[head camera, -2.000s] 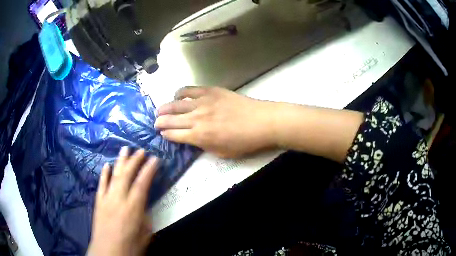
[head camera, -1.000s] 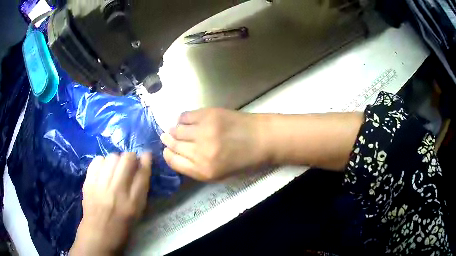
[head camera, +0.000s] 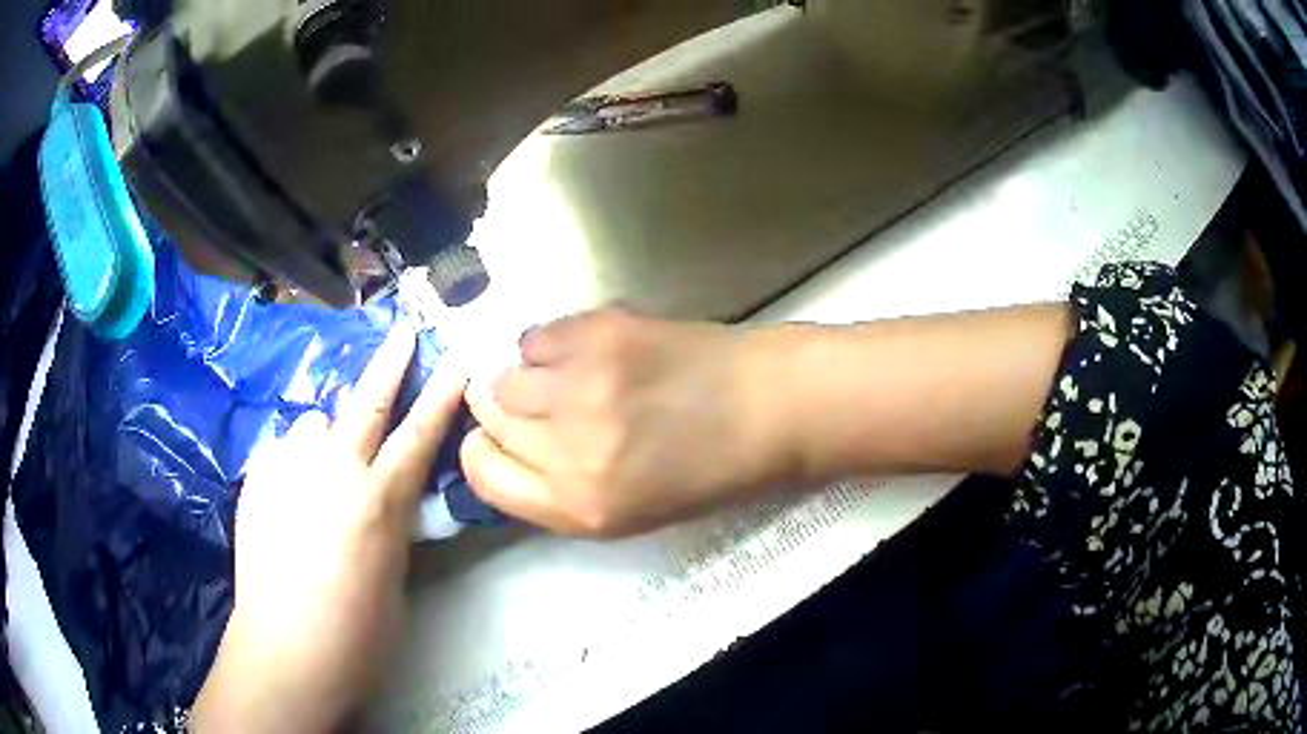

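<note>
The shiny navy garment panel lies left of and under the sewing machine head, bright blue under the lamp. My left hand lies on the panel with fingers apart, two fingertips pointing at the presser foot area. My right hand is closed on the panel's right edge, just in front of the presser foot. A small pale strip shows at the panel's edge between my hands. The needle cannot be made out in the glare.
Thread snips lie on the machine bed. The white tabletop with a printed scale curves along the front. A turquoise oval object is left of the head. Dark cloth lies at the upper right. A phone-like lit object is upper left.
My left hand has moved up and forward over the panel, its fingers now spread near the presser foot. The panel's lower edge has drawn back from the tabletop. The view has shifted slightly.
</note>
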